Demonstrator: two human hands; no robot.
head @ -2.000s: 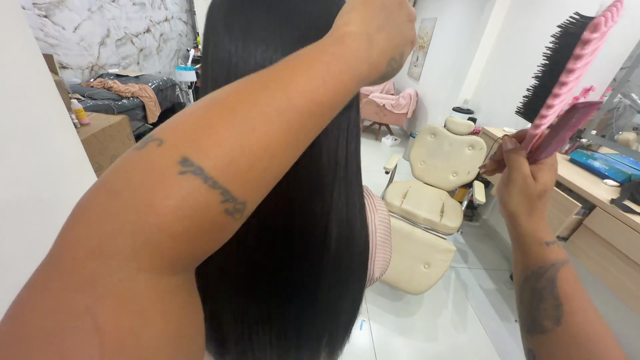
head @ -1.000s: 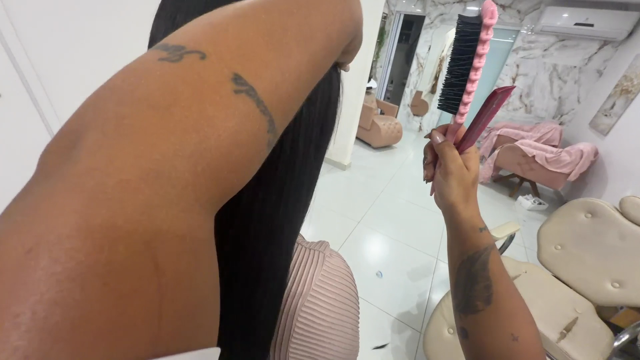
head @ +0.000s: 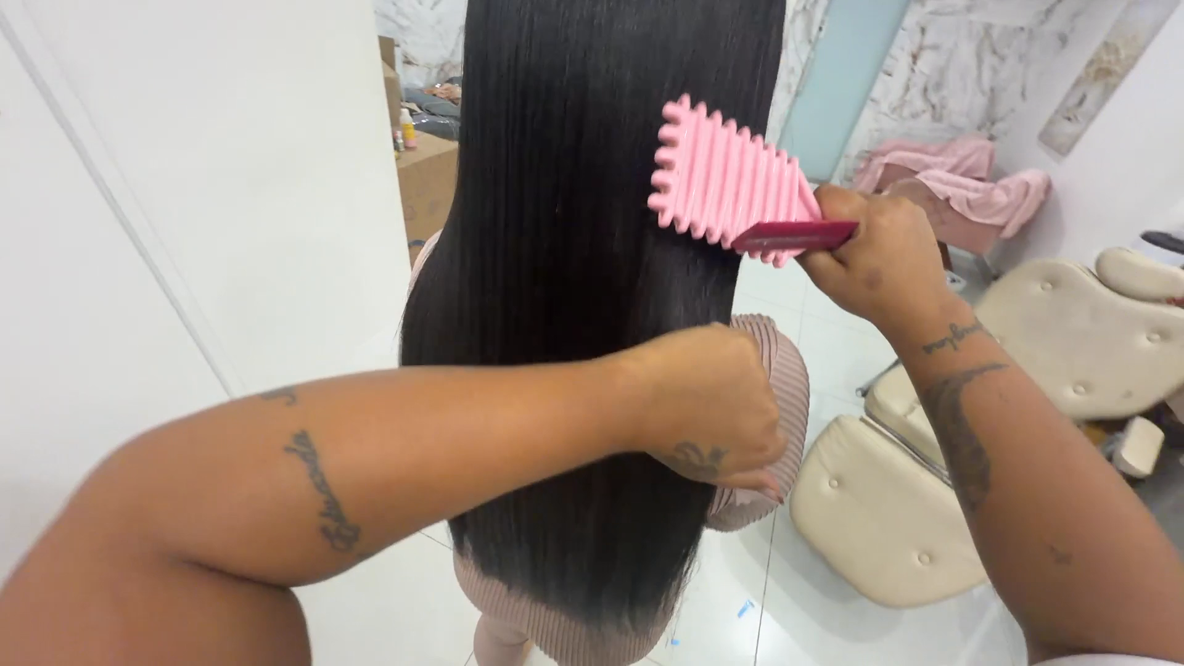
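Note:
Long straight black hair (head: 592, 231) hangs down the back of a person in a ribbed pink garment (head: 782, 398). My right hand (head: 879, 250) grips a pink vent hairbrush (head: 731, 176), whose ribbed back faces me and whose head lies against the right side of the hair. The same hand also holds a dark red comb (head: 800, 235) across the brush near its handle. My left hand (head: 721, 407) is curled in front of the lower right part of the hair, thumb low; its palm side is hidden, so whether it holds any strands does not show.
A cream salon chair (head: 1082, 333) stands at the right, close to my right forearm. Behind it, pink towels (head: 980, 185) lie over a pink armchair. A white wall panel (head: 203, 185) fills the left side, with a cardboard box (head: 427, 190) beyond its edge.
My right hand has brought the brush and comb from beside the hair onto it. My left hand has come down from high up to the lower right of the hair. The view has shifted.

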